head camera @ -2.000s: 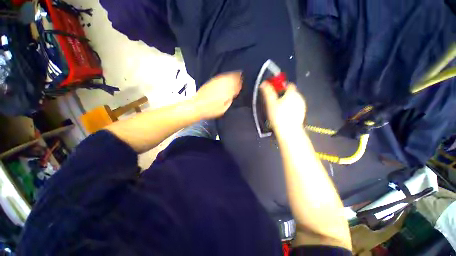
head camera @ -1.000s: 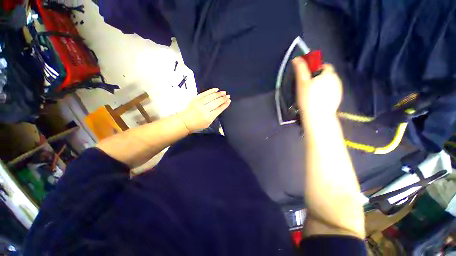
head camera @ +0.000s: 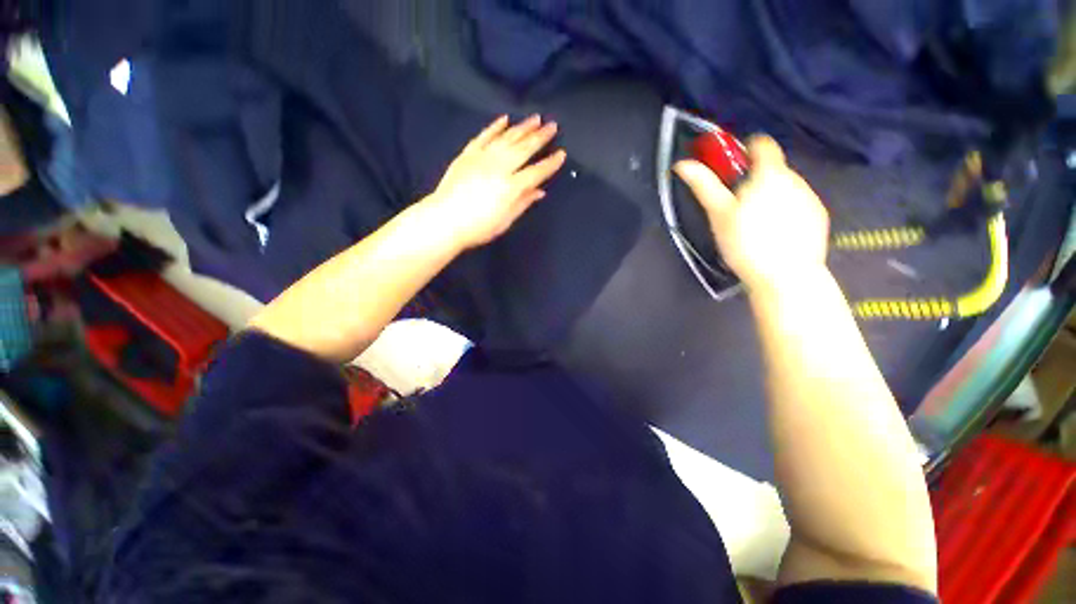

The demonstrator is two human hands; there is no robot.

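My left hand [head camera: 502, 183] lies with fingers spread on a dark navy garment piece [head camera: 590, 236], which is flat on the dark pressing table cover [head camera: 661, 366]. My right hand [head camera: 767, 212] is closed round the red-tipped handle of the steam iron [head camera: 696, 242]. The iron's silver-edged plate rests on the cover, just right of the garment piece, its tip pointing away from me. My right hand hides part of the iron.
A navy garment pile [head camera: 755, 59] lies along the far side. A yellow hose [head camera: 997, 266] bends at the right. A red crate [head camera: 159, 319] is at the left, and a red slatted object [head camera: 1009, 519] is at the lower right.
The view has turned and shifted. My left hand has moved from the table's near left edge onto the garment piece. The iron is still in my right hand, off the garment piece.
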